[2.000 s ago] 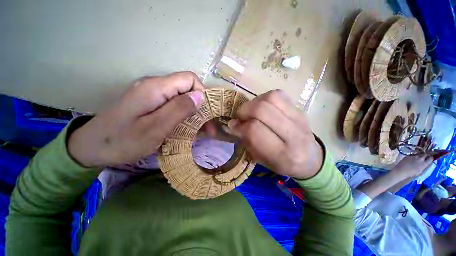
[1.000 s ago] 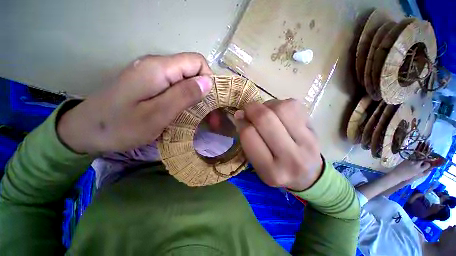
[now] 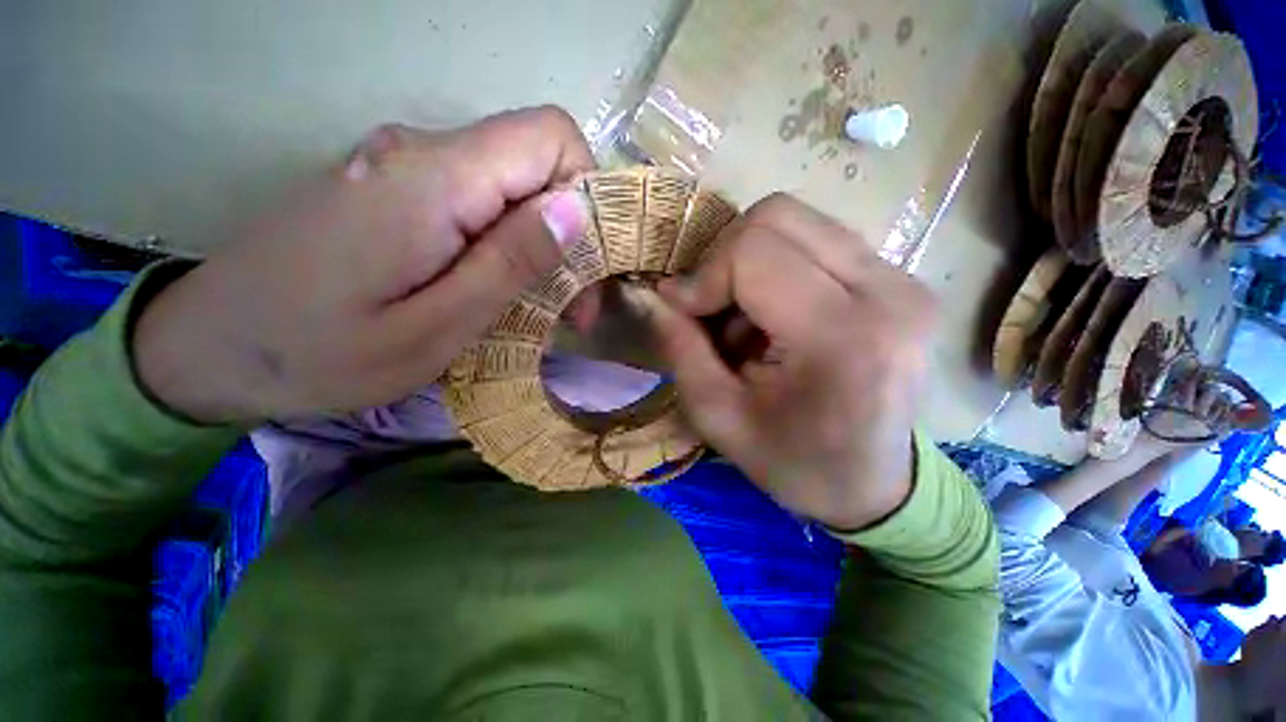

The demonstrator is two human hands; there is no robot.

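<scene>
A tan woven ring [image 3: 515,409] is held up over my lap, at the table's front edge. My left hand [image 3: 388,261] grips its upper left rim between thumb and fingers. My right hand [image 3: 804,346] is at its upper right, with thumb and fingertips pinched at the inner edge of the hole. They seem to hold the brown cord there, but the fingers hide most of it. A loop of brown cord [image 3: 652,477] hangs over the ring's lower right part.
Behind the ring lies the glue board [image 3: 748,85] with brown spots and a small white tip [image 3: 877,126]. Corded rings [image 3: 1142,169] stand in two stacks at the right. Another person's hand [image 3: 1224,409] is beside them. Blue bins [image 3: 762,564] show below the table edge.
The ring and both hands have moved up a little in view. My right hand has turned, with its thumb now at the hole's edge. The board and stacks have shifted slightly right.
</scene>
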